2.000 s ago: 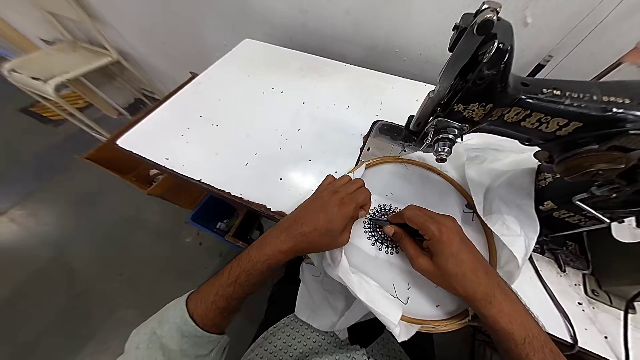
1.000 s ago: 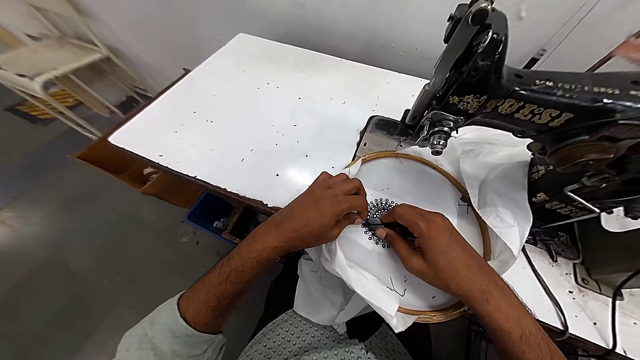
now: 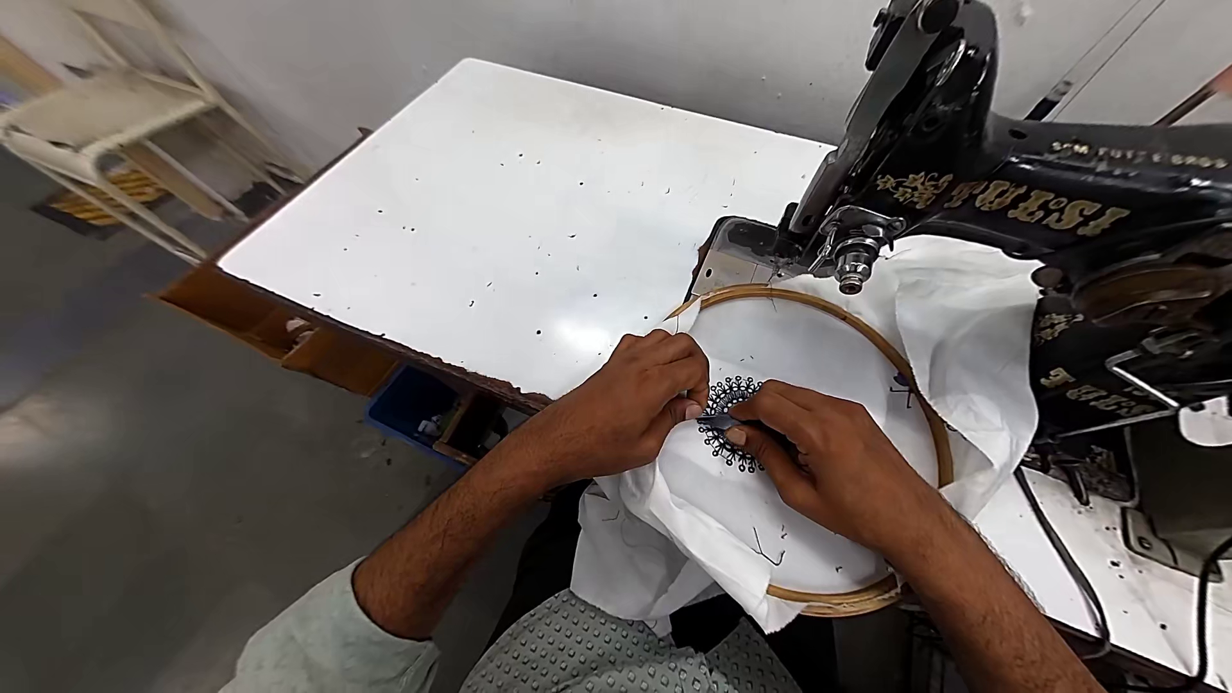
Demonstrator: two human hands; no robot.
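White fabric [image 3: 818,366] is stretched in a round wooden embroidery hoop [image 3: 852,318], with a dark, ring-shaped embroidered motif [image 3: 739,462] near its middle. My right hand [image 3: 828,457] grips a small dark tool [image 3: 717,422], probably thread snips, its tip at the motif's left side. Close against that tip, my left hand [image 3: 640,399] pinches something at the motif's edge, too small to make out. Part of the motif is hidden by my fingers. The black sewing machine [image 3: 1020,192] stands behind and right of the hoop, its presser bar end [image 3: 852,279] above the fabric.
A white tabletop [image 3: 462,221] with scattered thread bits extends left of the hoop. Beneath its front edge is a blue bin [image 3: 409,409]. Loose fabric [image 3: 962,337] bunches by the machine, and a black cable [image 3: 1064,553] runs at the right. A pale metal chair [image 3: 125,106] stands far left.
Both hands stay close together at the motif; the dark tool's tip now meets my left fingertips. The hoop and the machine look unchanged.
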